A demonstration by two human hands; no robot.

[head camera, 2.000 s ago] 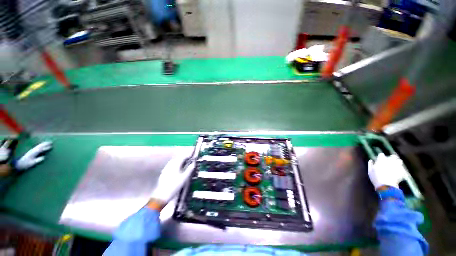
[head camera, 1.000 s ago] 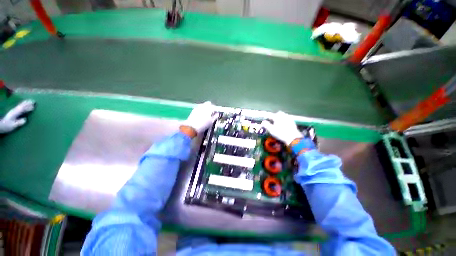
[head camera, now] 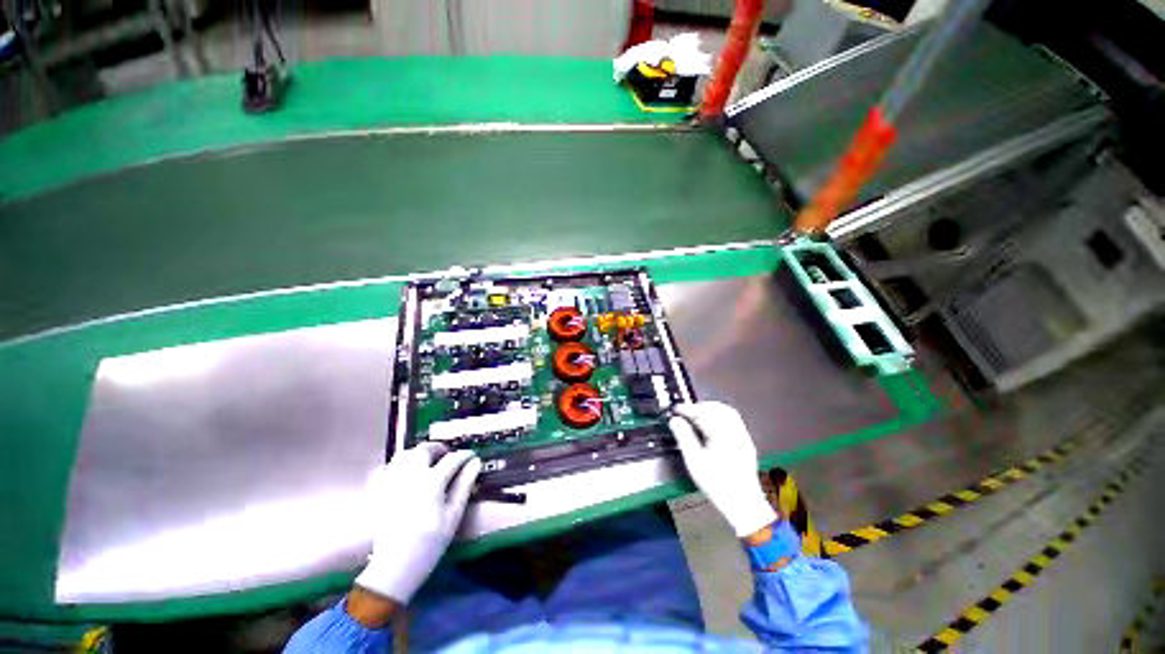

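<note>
A green circuit board (head camera: 492, 415) with three orange-red ring chokes and three pale bars sits in a black carrier (head camera: 581, 456) on the steel bench plate (head camera: 230, 447). My left hand (head camera: 422, 505), in a white glove, is at the carrier's near left corner, its fingertips on the near edge. My right hand (head camera: 722, 463), also white-gloved, is at the near right corner, with its fingers on the rim. The undersides of both hands' grips are hidden. A pale green hold-down cover (head camera: 846, 300) lies at the bench's far right corner.
A dark green conveyor belt (head camera: 383, 211) runs behind the plate. A sloped conveyor (head camera: 907, 115) stands at the right beside an orange-red post (head camera: 850, 166). A black box with white cloth (head camera: 664, 77) sits beyond the belt. Black-yellow floor stripes (head camera: 945, 511) lie at the lower right.
Both my hands have moved from the board's far side to the carrier's near corners. The view has shifted right; the other person's gloved hand at left is out of view.
</note>
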